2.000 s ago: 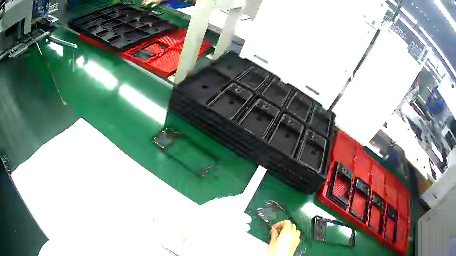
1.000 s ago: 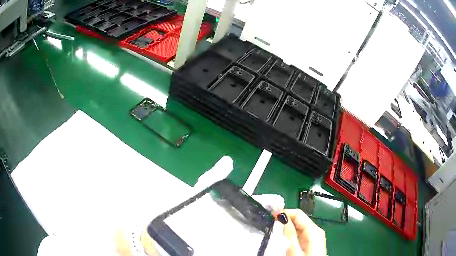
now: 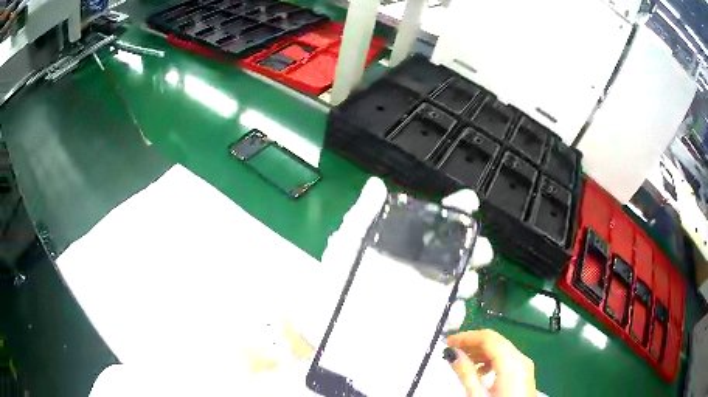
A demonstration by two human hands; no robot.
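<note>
A black phone middle frame [image 3: 423,233] lies face-on over my left hand, its solid end at the top and its open rectangle showing white behind. My left hand [image 3: 366,213], in a white glove, holds it from beneath, thumb along the left side and fingertips past the right side. My right hand [image 3: 497,363], bare with dark nails, is at the frame's lower right edge, fingers bent; whether it touches the frame or pinches a small part is unclear. The glove blends into the white sheet [image 3: 186,248]. No tweezers can be made out.
One loose frame [image 3: 275,164] lies on the green surface beyond the sheet, another [image 3: 522,306] right of my hands. A black tray stack [image 3: 442,167] stands behind. A red tray [image 3: 613,213] with frames is at right; another red tray [image 3: 322,70] lies far back.
The held frame has turned more upright and moved right, its solid end now at the top. The gloved fingers now show along its right side. The view has shifted, moving the background right.
</note>
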